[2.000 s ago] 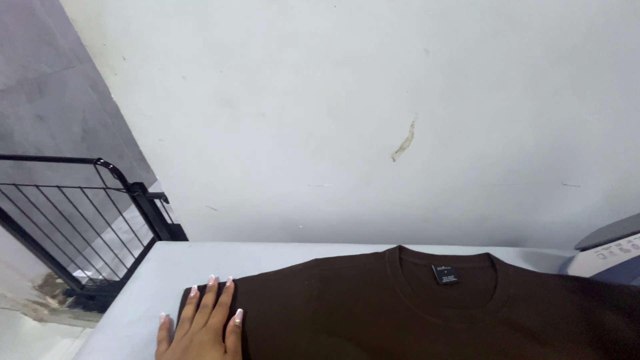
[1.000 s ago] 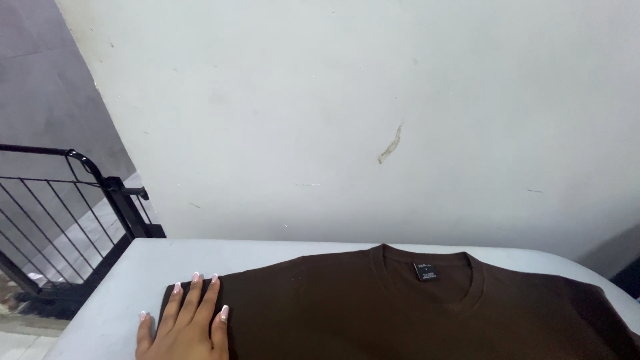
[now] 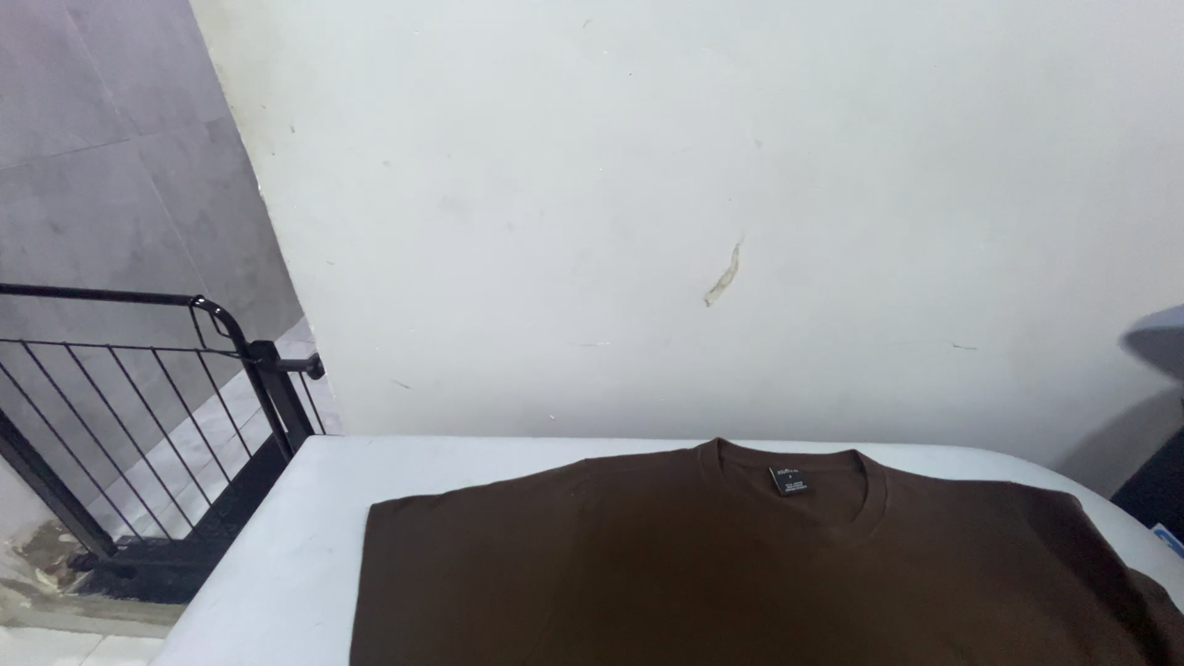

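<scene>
A dark brown T-shirt [image 3: 610,555] lies spread flat on a padded board with a pale cover [image 3: 277,527], its neckline toward the wall. Inside the collar is a black neck label [image 3: 789,481] that bears writing. The left sleeve edge falls short of the board's left side, and the lower part of the shirt runs out of view at the bottom. Neither my left hand nor my right hand shows in the head view.
A white wall [image 3: 647,185] with a scuff mark rises behind the board. At the left stands a black metal gate [image 3: 139,347] with thin bars. A dark object [image 3: 1156,472] is partly visible at the right edge.
My left hand, which lay on the shirt's left sleeve in both earlier frames, has gone out of view. The light-and-dark object seen at far right two seconds ago no longer shows there.
</scene>
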